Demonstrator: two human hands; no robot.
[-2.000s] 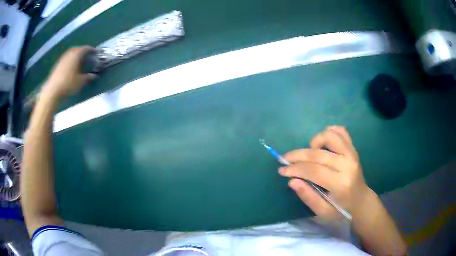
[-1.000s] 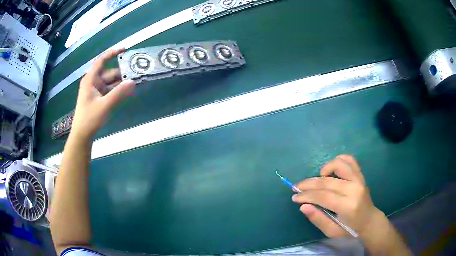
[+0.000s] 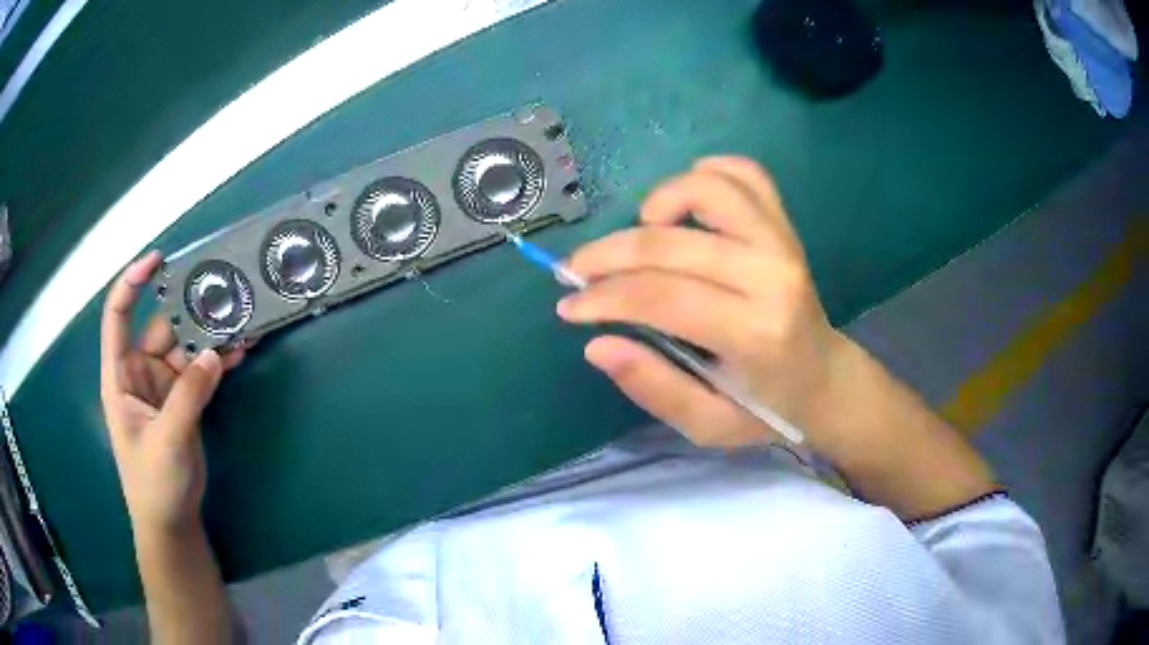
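My left hand (image 3: 164,391) grips the left end of a long grey four-cavity plate (image 3: 345,248), thumb on the near edge and fingers around the end. The plate is tilted, its right end farther away, with four shiny ribbed discs facing up. My right hand (image 3: 718,302) holds a thin pick tool (image 3: 539,256) like a pen, with a clear shaft and blue collar. Its fine tip is at the plate's near edge, by the rightmost disc (image 3: 499,182); whether it touches is unclear. A hair-thin wire (image 3: 434,291) sticks out from the near edge below the third disc from the left.
A black round pad (image 3: 819,45) lies on the green surface (image 3: 655,114) beyond my right hand. A white and light-blue cloth bundle (image 3: 1094,57) is at the far right. A silver strip (image 3: 208,149) curves behind the plate. A yellow floor line (image 3: 1052,330) shows at right.
My left hand has brought the plate from the belt, across the silver strip, towards me. The tool tip, earlier away from any plate, is now at its near edge. The view has also shifted.
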